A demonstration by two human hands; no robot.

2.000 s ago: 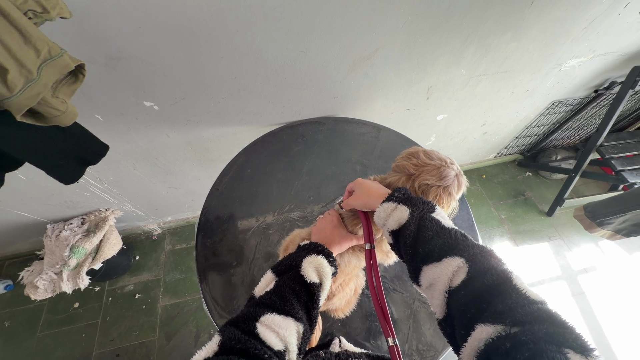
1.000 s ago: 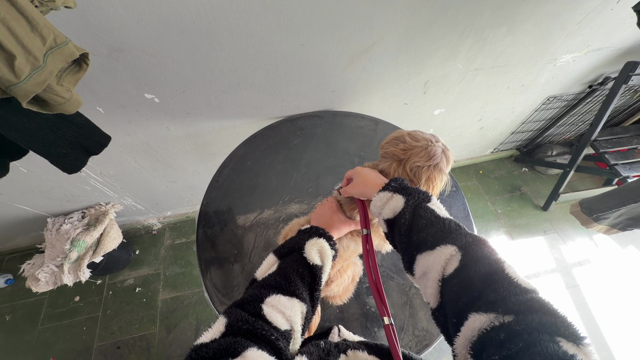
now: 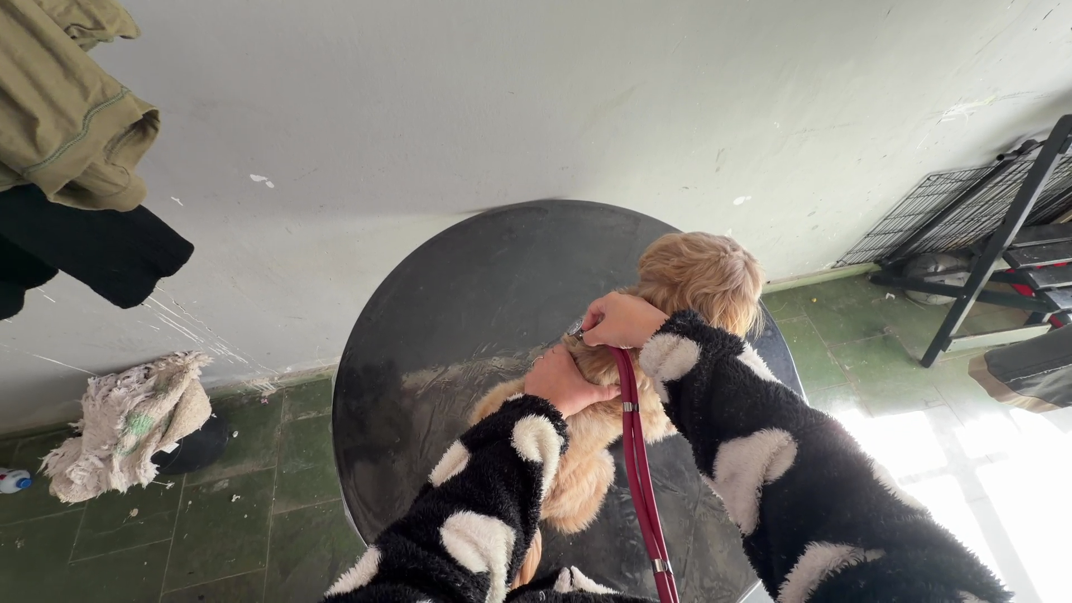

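Observation:
A dog with light tan fur [image 3: 578, 490] is on a round black table [image 3: 444, 310], its head turned away toward the right. My left hand [image 3: 567, 383] rests on the dog's side, thumb spread from the fingers, with no object visible in it. Slightly above and to the right, my right hand [image 3: 624, 320] pinches the metal chest piece of a stethoscope [image 3: 574, 330] near the dog's shoulder. The dark red double tubing [image 3: 638, 469] runs from beneath that hand down toward my body. Parts of the fingers are hidden by fur.
A pale wall [image 3: 469, 109] stands behind the table. Clothes [image 3: 75, 117] hang at upper left above a ragged cloth [image 3: 138, 423] on a dark container. A black folding ladder [image 3: 997, 243] and wire panels [image 3: 913, 213] stand at right on green floor tiles [image 3: 226, 519].

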